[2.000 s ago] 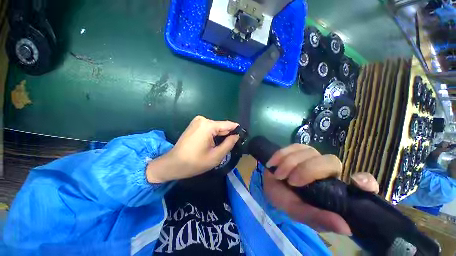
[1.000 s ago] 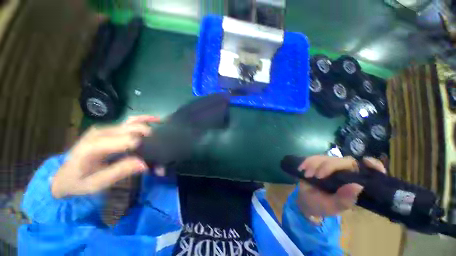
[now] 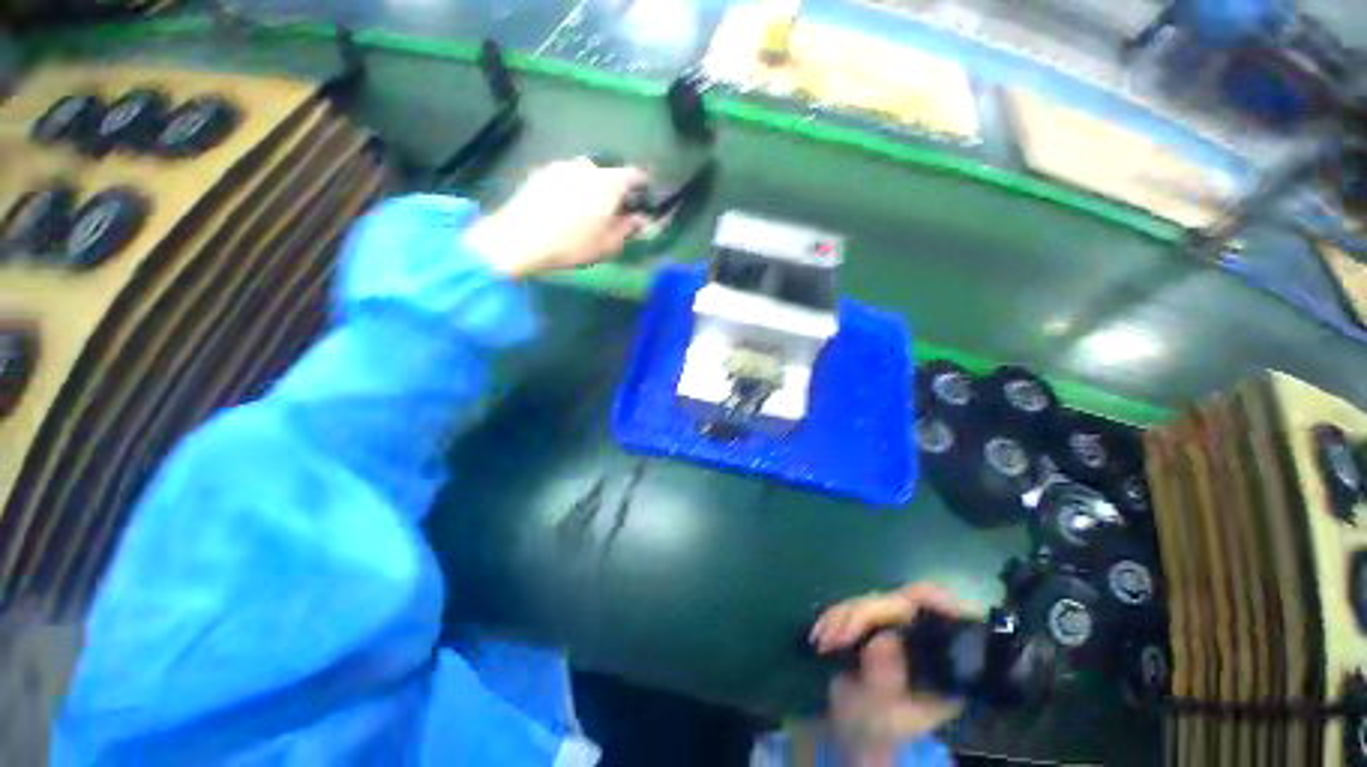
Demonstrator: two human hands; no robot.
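Observation:
My left hand [image 3: 562, 220] is stretched out past the bench's far side, near the conveyor edge. Its fingers are on a black headband [image 3: 687, 195], blurred and partly hidden by the hand. My right hand [image 3: 888, 659] is low at the right, wrapped around the black electric screwdriver [image 3: 967, 656], which is blurred; its tip cannot be made out. The pale grey-and-black screw feeder [image 3: 762, 322] sits in the blue plastic tray [image 3: 870, 405] between the hands.
Black ear-cup discs [image 3: 1069, 619] lie clustered at the right beside stacked cardboard sheets [image 3: 1237, 555]. Another cardboard stack [image 3: 195, 285] at the left bears discs [image 3: 105, 225]. Black headphone parts [image 3: 487, 128] stand by the green conveyor edge [image 3: 900, 150].
The view has tilted up towards the conveyor. My left hand has moved from near my body out to the far side with the black headband. My right hand still holds the screwdriver.

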